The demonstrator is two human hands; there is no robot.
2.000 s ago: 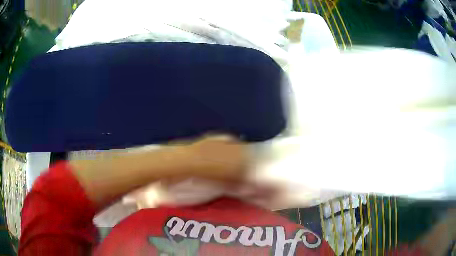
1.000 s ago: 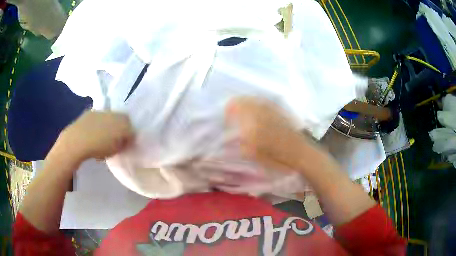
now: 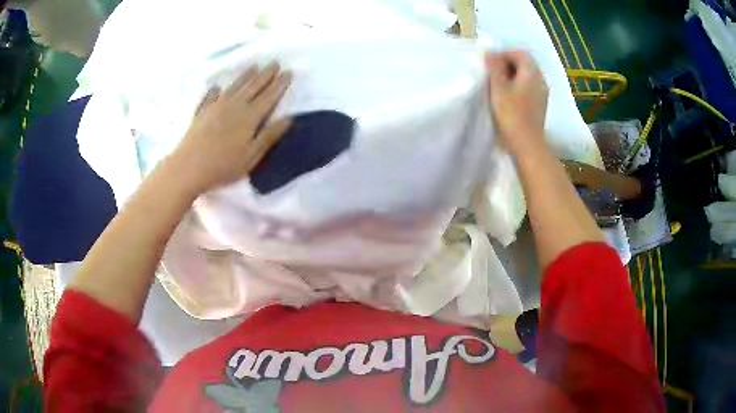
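Observation:
A thin white garment [image 3: 395, 121] lies over the navy padded board [image 3: 60, 185], whose left end shows bare. A dark oval opening [image 3: 311, 149] in the garment shows navy beneath. My left hand [image 3: 238, 121] lies flat on the cloth with its fingers spread, beside the opening. My right hand [image 3: 516, 93] pinches the garment's upper right edge and holds it stretched to the right. Pinkish and cream cloth [image 3: 234, 278] hangs in folds at the near edge, against my red shirt.
A steam iron [image 3: 605, 185] with a brown handle sits on a greyish rest at the right, partly hidden. A yellow coiled line [image 3: 646, 129] rises behind it. Yellow wire bars [image 3: 597, 81] stand at the right. A small tan paper [image 3: 466, 18] lies at the top.
My left hand has moved up and right and now lies flat. My right hand has moved up and right to the garment's edge. The garment is spread flatter and the dark opening shows larger.

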